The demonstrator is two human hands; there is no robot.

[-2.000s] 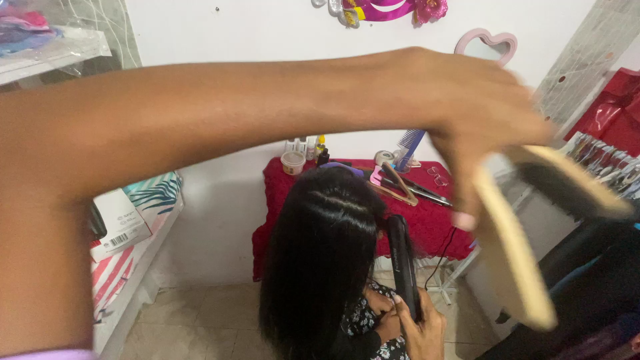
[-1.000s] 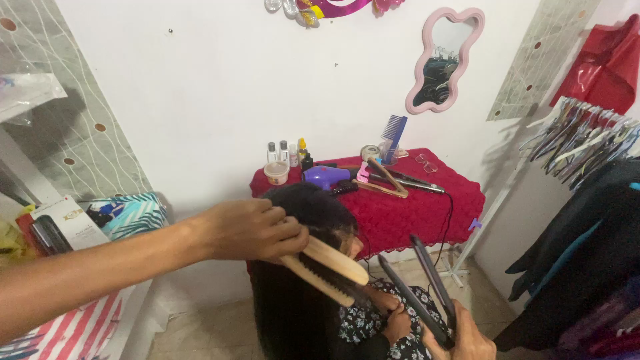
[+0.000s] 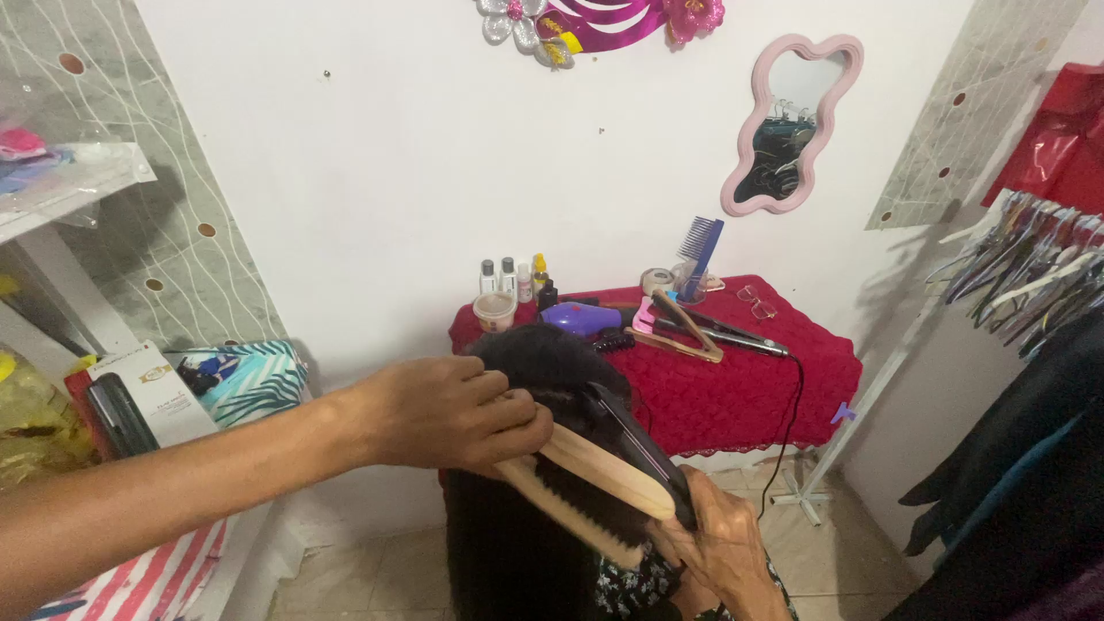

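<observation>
My left hand (image 3: 470, 414) grips the joined end of a V-shaped wooden hair-straightening brush (image 3: 612, 470), its two bristled arms lying over the dark hair of a seated person (image 3: 552, 354). My right hand (image 3: 720, 539) is closed around a black flat iron (image 3: 634, 440), whose plates lie along the hair beside the head, just above the brush. The fingers of my right hand are close to the brush's tips; whether they touch cannot be told. Long straight hair hangs down below my left hand, and the person's face is hidden.
Ahead, a table with a red cloth (image 3: 742, 397) bears a purple hair dryer (image 3: 580, 319), bottles, a tub (image 3: 495, 310), a blue comb (image 3: 703, 250), eyeglasses (image 3: 757, 302) and another flat iron (image 3: 733, 336) with a cord. A clothes rack (image 3: 897, 379) stands right; shelves (image 3: 78, 190) stand left.
The flat iron in my right hand, with its plates apart a second ago, has moved up beside the head and its plates are now together. The brush, raised high two seconds ago, is down at the hair.
</observation>
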